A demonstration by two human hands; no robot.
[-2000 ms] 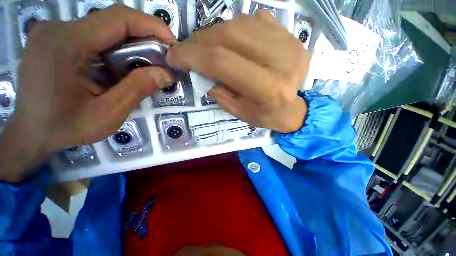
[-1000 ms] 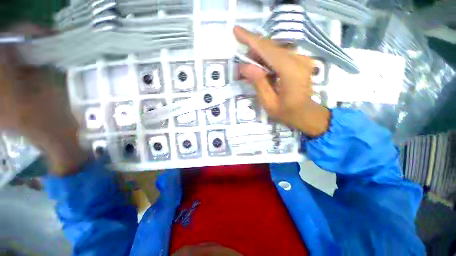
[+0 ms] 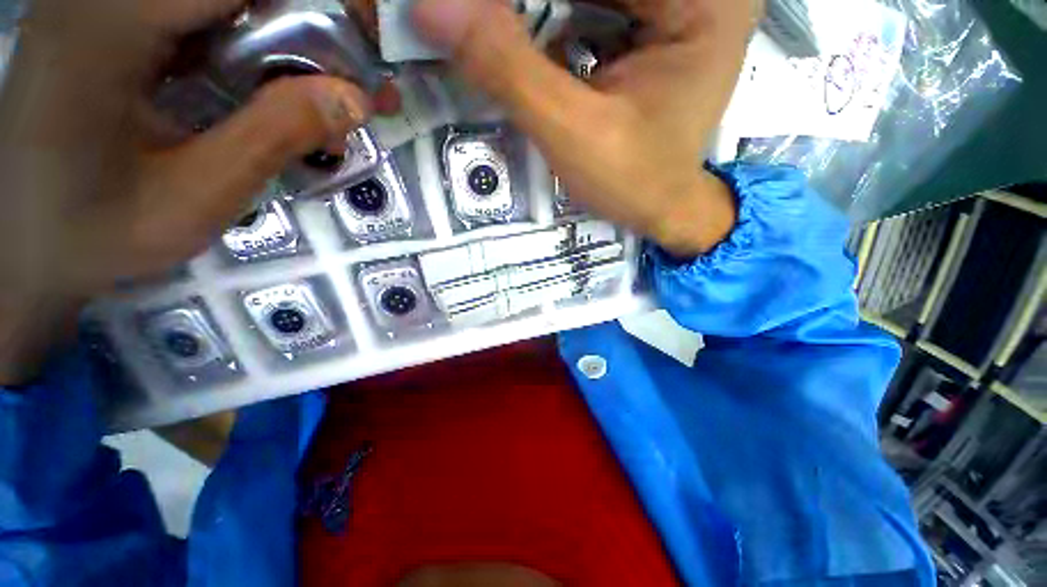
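Note:
My left hand [image 3: 149,184], large and cut off by the left edge, grips a silver-grey watch body [image 3: 287,37] above the tray. My right hand [image 3: 614,132] is at the top, its thumb and fingers on a pale strap [image 3: 402,32] beside that watch body. Whether the two parts touch is hidden by my fingers. The white tray [image 3: 396,355] lies below, with watch bodies [image 3: 482,179] back side up in several pockets. A bundle of pale straps [image 3: 517,278] lies across its front right pockets.
Right of the tray are a paper slip [image 3: 821,75] with a circular mark, a crinkled clear plastic bag [image 3: 947,69] and the green bench top [image 3: 970,155]. Grey straps [image 3: 792,23] lie at the top edge. A yellow-edged rack [image 3: 959,344] stands at the right.
My left hand has come in from the far left to over the tray. My right hand has moved up beside it. The tray looks closer and more tilted in view.

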